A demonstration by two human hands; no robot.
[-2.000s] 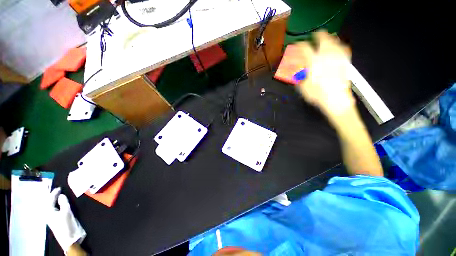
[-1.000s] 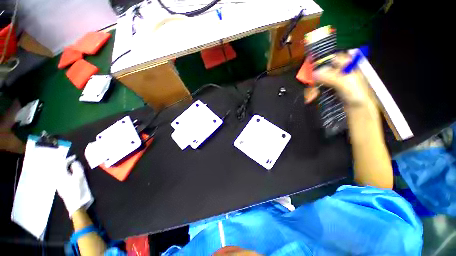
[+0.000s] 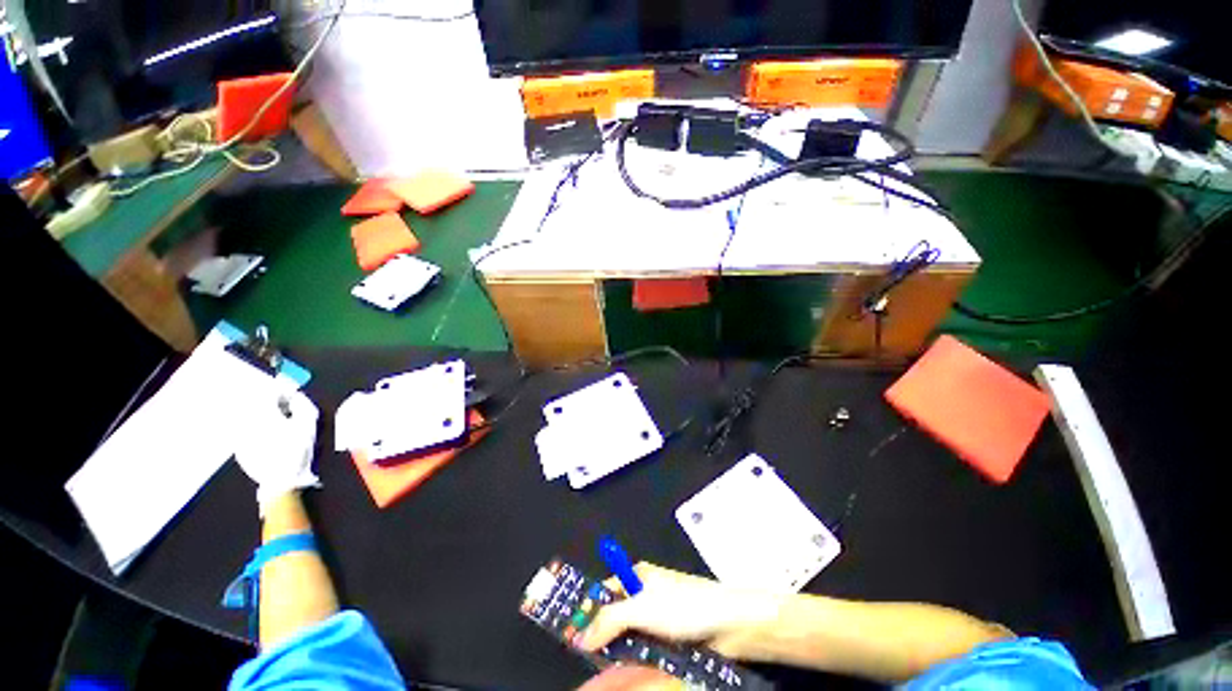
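Observation:
My right hand (image 3: 676, 603) is bare and holds a long black remote control (image 3: 581, 614) with coloured buttons, low in front of me. A blue marker pen (image 3: 620, 564) sticks up from the same hand. My left hand (image 3: 280, 439) wears a white glove and rests on the right side of the clipboard (image 3: 176, 439); whether it grips anything is unclear. A white square box (image 3: 757, 520) lies just beyond my right hand, its near edge partly hidden. A second white box (image 3: 603, 429) lies mid-bench. A third (image 3: 420, 409) lies at left, partly over a red foam pad (image 3: 392, 475).
A white-topped wooden shelf (image 3: 757, 243) carries black adapters (image 3: 712, 131) and cables. A red pad (image 3: 970, 405) and long white strip (image 3: 1108, 500) lie at right. A tied cable (image 3: 730, 421) lies mid-mat. Orange boxes (image 3: 824, 81) stand behind, below dark monitors.
My right hand has moved from the bench's right side down towards my body with the remote. The red pad at right is now uncovered. The view has tilted up, showing the monitors.

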